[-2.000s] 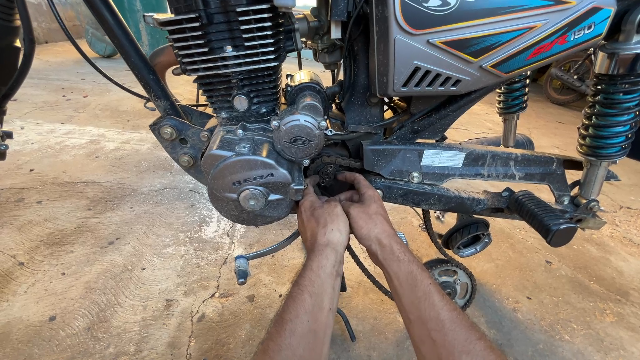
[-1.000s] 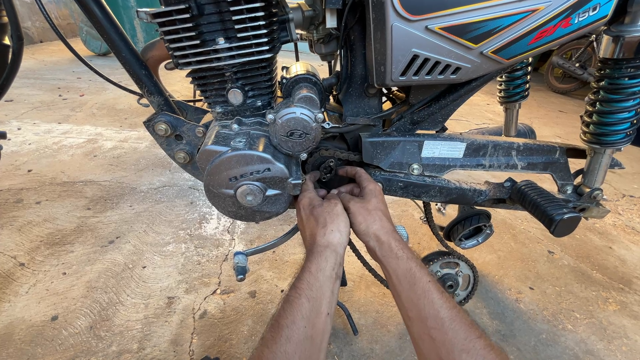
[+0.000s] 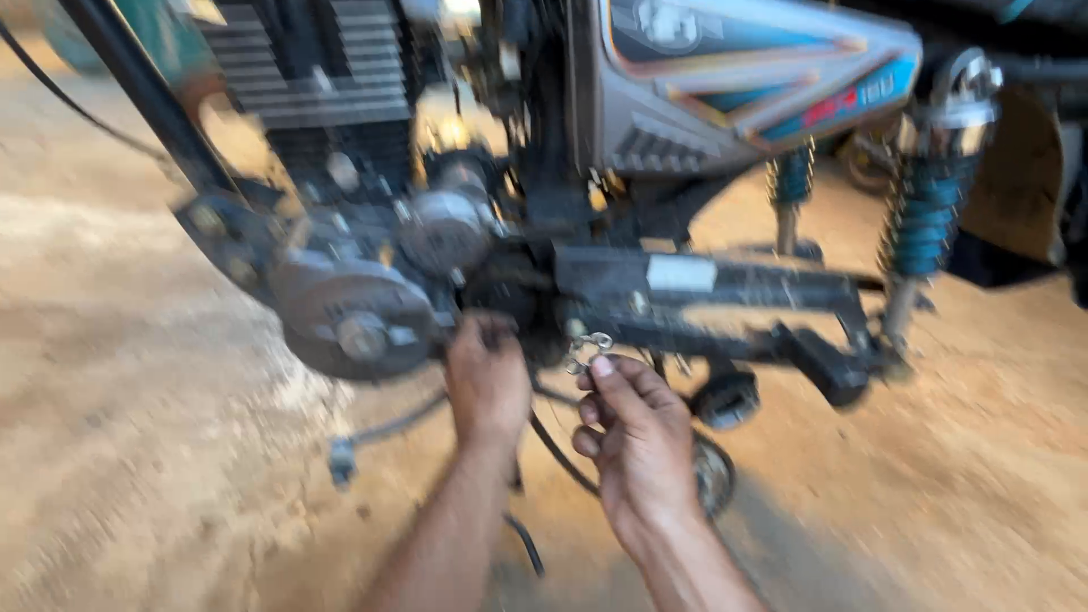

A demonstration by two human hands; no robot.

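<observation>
My right hand (image 3: 642,425) pinches a small metal retainer plate (image 3: 589,353) with eyelet ends between thumb and forefinger, just below the swingarm (image 3: 748,285) of a motorcycle. My left hand (image 3: 486,378) is at the dark recess (image 3: 506,293) behind the round engine side cover (image 3: 353,314); its fingertips are blurred, and whether they hold anything cannot be told. A drive chain (image 3: 561,450) hangs down between my hands.
The gear shift lever (image 3: 399,421) juts out at lower left. A footpeg (image 3: 820,365) and a shock absorber (image 3: 931,204) are at right. Beneath the swingarm, a toothed sprocket (image 3: 712,476) lies behind my right wrist, on the concrete ground (image 3: 153,408).
My right hand has moved away from the recess to the right, and the small metal plate now shows in its fingers. My left hand remains by the recess. The view is tilted and blurred.
</observation>
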